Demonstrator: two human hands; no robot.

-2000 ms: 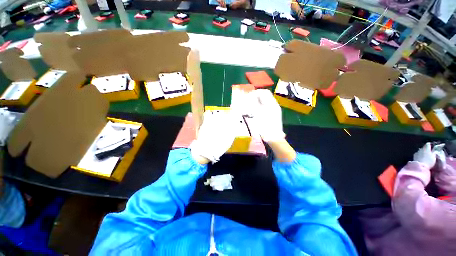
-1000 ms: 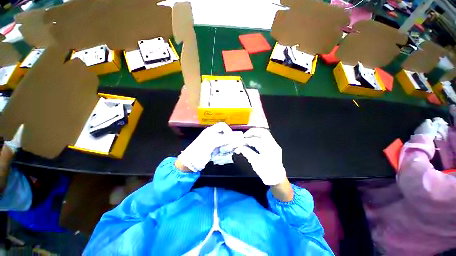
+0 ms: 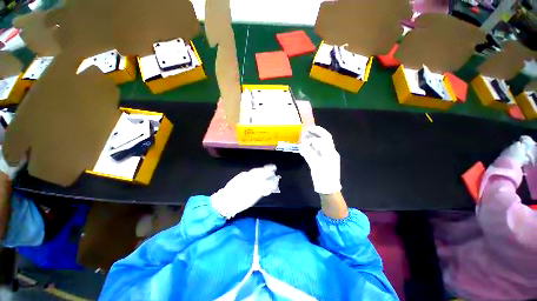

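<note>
A yellow retail box with a white insert sits on a pink pad, its brown lid standing open at the left. My right hand, in a white glove, is at the box's front right corner, its fingertips on a small slim white-and-blue part. My left hand, also in a white glove, is below the box over the black bench; a small white piece shows at its fingertips, partly hidden by them.
An open yellow box with a black part lies on the black bench at left. Red pads and several open boxes stand on the green surface behind. A person in a pink smock is at right, another person's hand at far left.
My hands were together in front of the box and have moved apart. The right has moved up to the box's front corner with the slim part; the left stays low.
</note>
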